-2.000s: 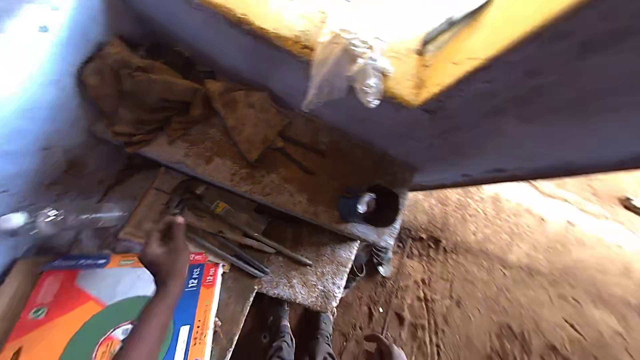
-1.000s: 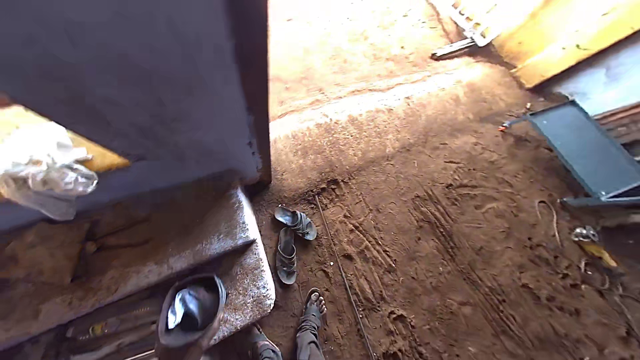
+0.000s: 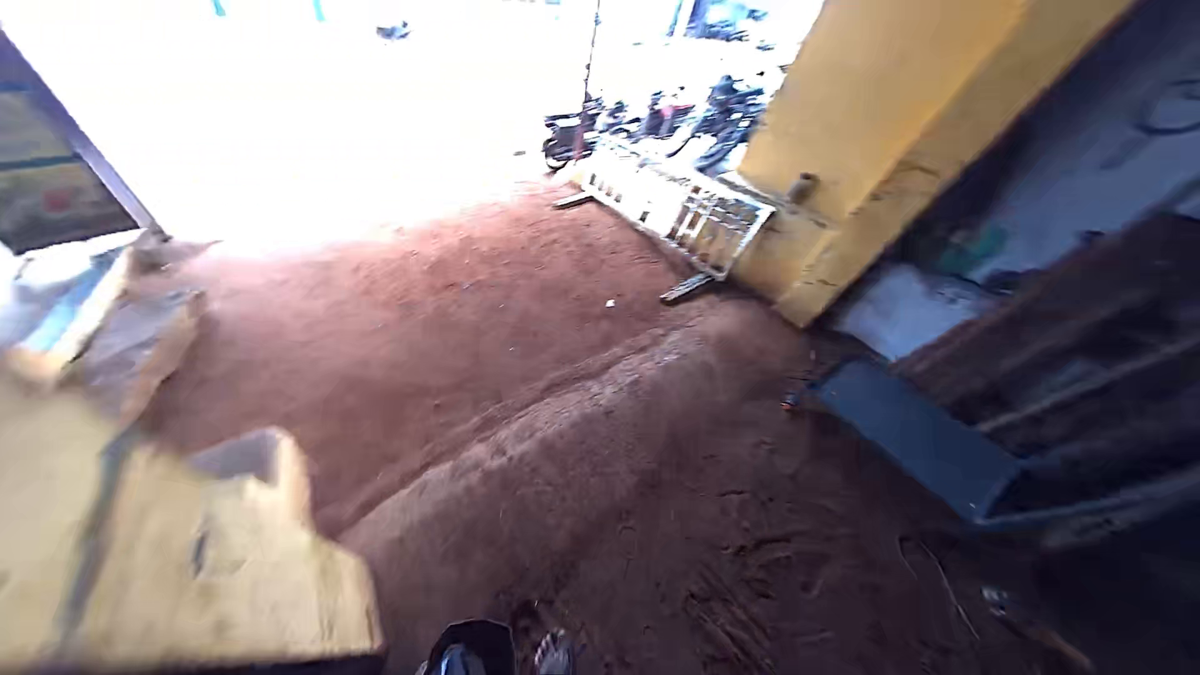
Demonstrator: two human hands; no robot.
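Observation:
Neither my left hand nor my right hand shows in the head view now. At the bottom edge a dark open container (image 3: 473,647) with something shiny inside is seen from above; what holds it is hidden. Just right of it is my bare or sandalled foot (image 3: 555,652) on the reddish dirt floor (image 3: 600,525).
A yellow wall ledge (image 3: 234,572) stands at the lower left. A white metal frame (image 3: 694,211) leans by the yellow pillar (image 3: 872,122), with parked motorcycles (image 3: 722,117) beyond. At right sits a blue-grey metal panel (image 3: 919,436); a low ridge (image 3: 562,403) crosses the floor.
The view has swung from the bench to the doorway and outside. The hand seen two seconds ago over the colourful box is out of view, as are the bench tools and the pair of sandals.

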